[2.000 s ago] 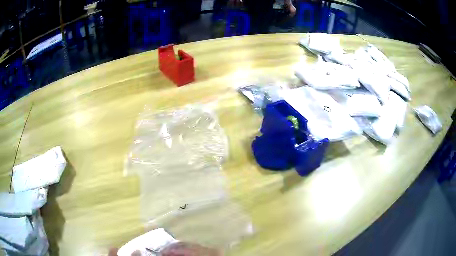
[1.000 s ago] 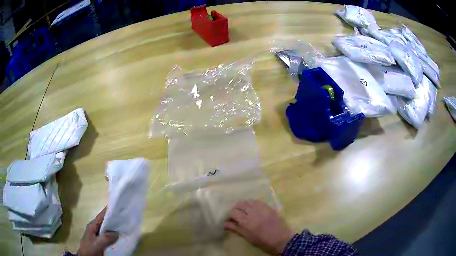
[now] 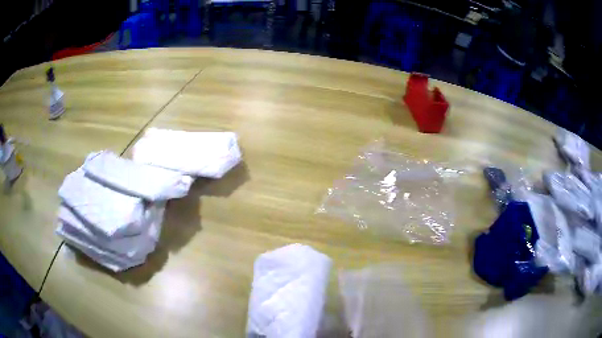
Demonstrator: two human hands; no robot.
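A folded white quilted fabric piece [image 3: 289,290] stands out at the bottom middle, its lower end cut off by the picture's edge. A milky poly bag [image 3: 383,300] lies just right of it, also cut off at the bottom. A stack of folded white pieces [image 3: 109,204] lies at the left, with another folded piece [image 3: 188,152] beside it. A blurred whitish shape [image 3: 528,320] is at the bottom right; I cannot tell what it is. Neither of my hands is visible.
A crinkled clear bag [image 3: 402,191] lies beyond the poly bag. The blue tape dispenser [image 3: 508,254] stands at the right, beside heaped packed bags [image 3: 571,198]. A red dispenser [image 3: 428,105] stands at the far side. Two small bottles [image 3: 55,99] stand at far left.
The view has swung left, so the table's things sit further right. Both hands, seen a second ago, are out of view. The white piece that my left hand held is now beside the poly bag.
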